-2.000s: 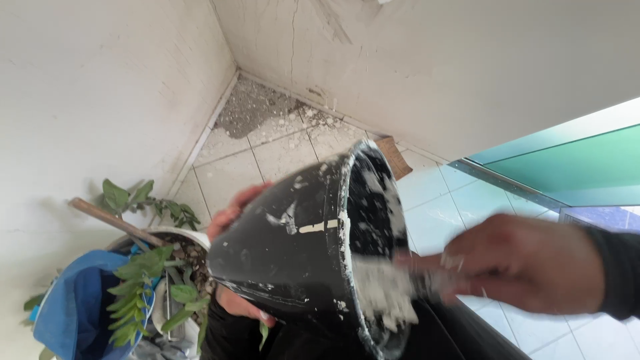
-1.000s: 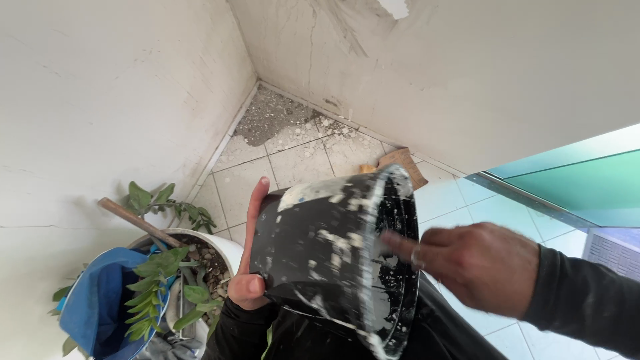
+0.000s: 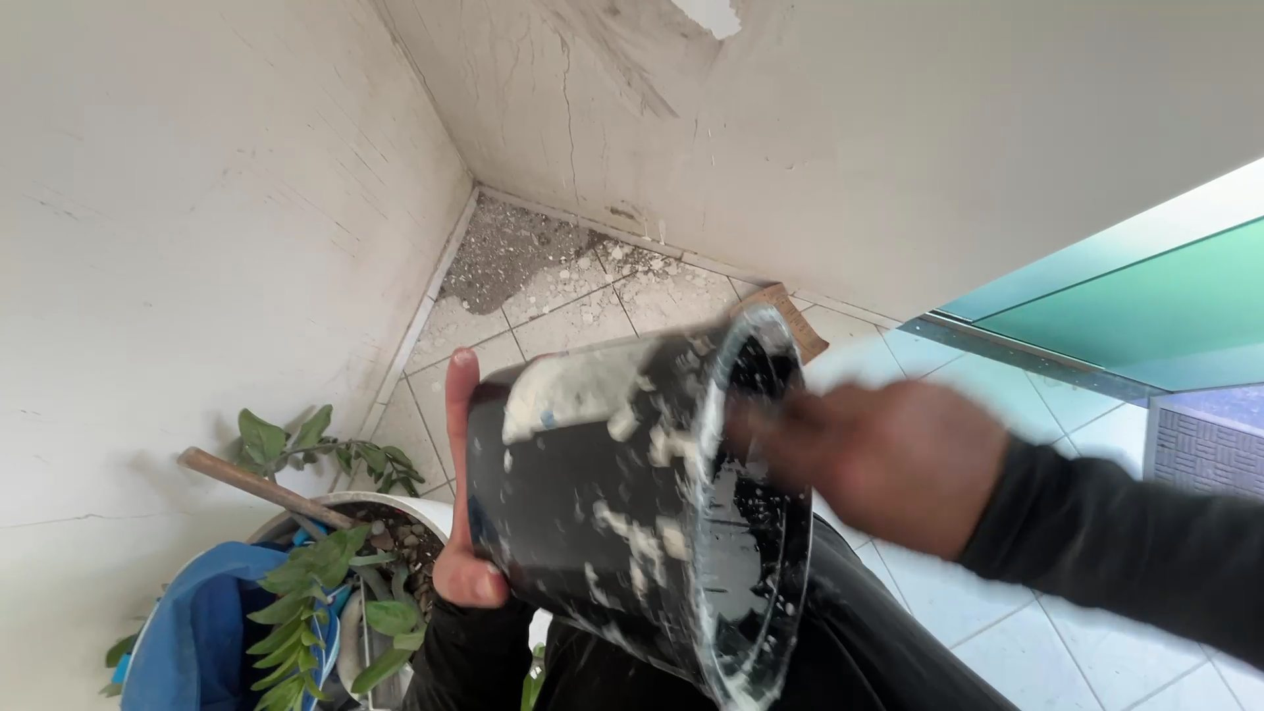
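Note:
A black plastic bucket (image 3: 583,494) lies tilted on its side above my lap, its mouth facing right. White plaster-like paste is smeared over its outer wall and rim, with small flecks inside. My left hand (image 3: 469,523) holds the bucket by its base, thumb and fingers spread around it. My right hand (image 3: 879,454) is at the bucket's mouth, blurred by motion, with its fingers reaching inside. Whether those fingers grip a tool cannot be told.
A white plant pot (image 3: 425,509) with soil, green leaves and a wooden handle (image 3: 262,486) stands lower left, beside a blue cloth-like item (image 3: 197,612). Grey debris (image 3: 504,257) lies in the wall corner. Brown cardboard (image 3: 790,316) rests by the wall; a grey mat (image 3: 1200,444) is at right.
The bucket has been turned, so a large pale patch now shows on its upper side. The clump of white paste seen at its mouth two seconds ago no longer shows there.

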